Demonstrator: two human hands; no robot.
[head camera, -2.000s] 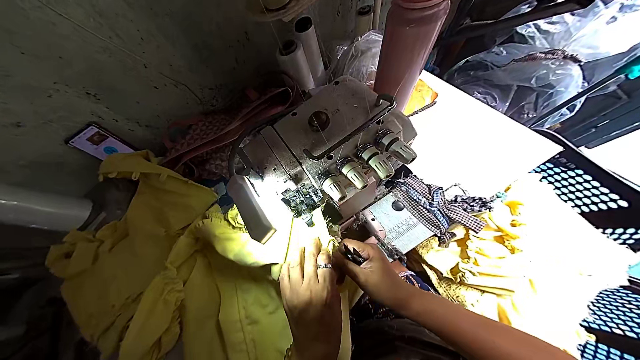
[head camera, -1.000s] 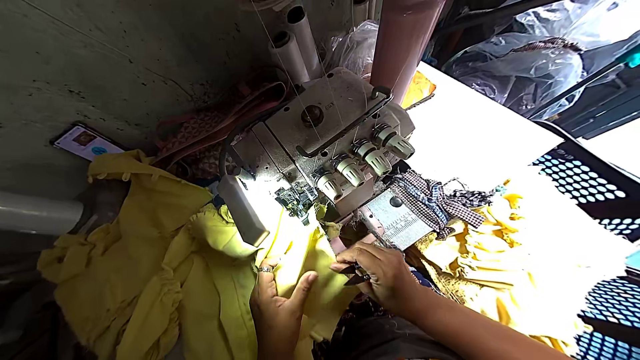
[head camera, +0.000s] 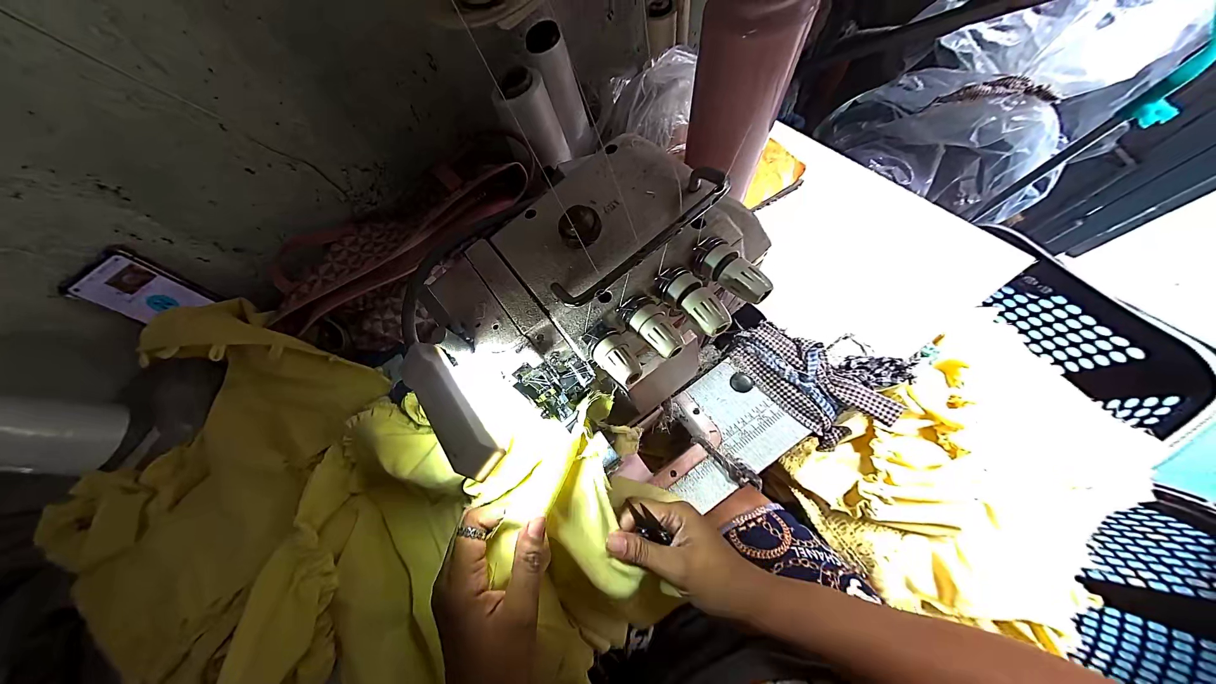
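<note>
An overlock sewing machine (head camera: 579, 228) with several tension dials stands in the middle, its lamp shining on the needle area. Yellow fabric (head camera: 408, 532) runs from the presser foot area down and to the left. My left hand (head camera: 494, 589), with a ring on one finger, pinches the cloth just below the machine head. To its right, my right hand (head camera: 679, 551) grips the yellow fabric between thumb and fingers and also holds small dark thread snips (head camera: 649, 522). How far the snips' blades are apart is hard to tell.
Gathered yellow pieces (head camera: 902, 475) and checked fabric strips (head camera: 807, 370) lie right of the machine. Further right is a black perforated basket (head camera: 1073, 332). A pink bottle (head camera: 750, 85) stands behind, and a phone (head camera: 138, 285) lies at left near a pink bag (head camera: 380, 256).
Two seconds ago both hands were close together beside the machine's needle area. My right hand, apart from the left a second ago, now holds a fold of the yellow cloth, which is lifted and spread.
</note>
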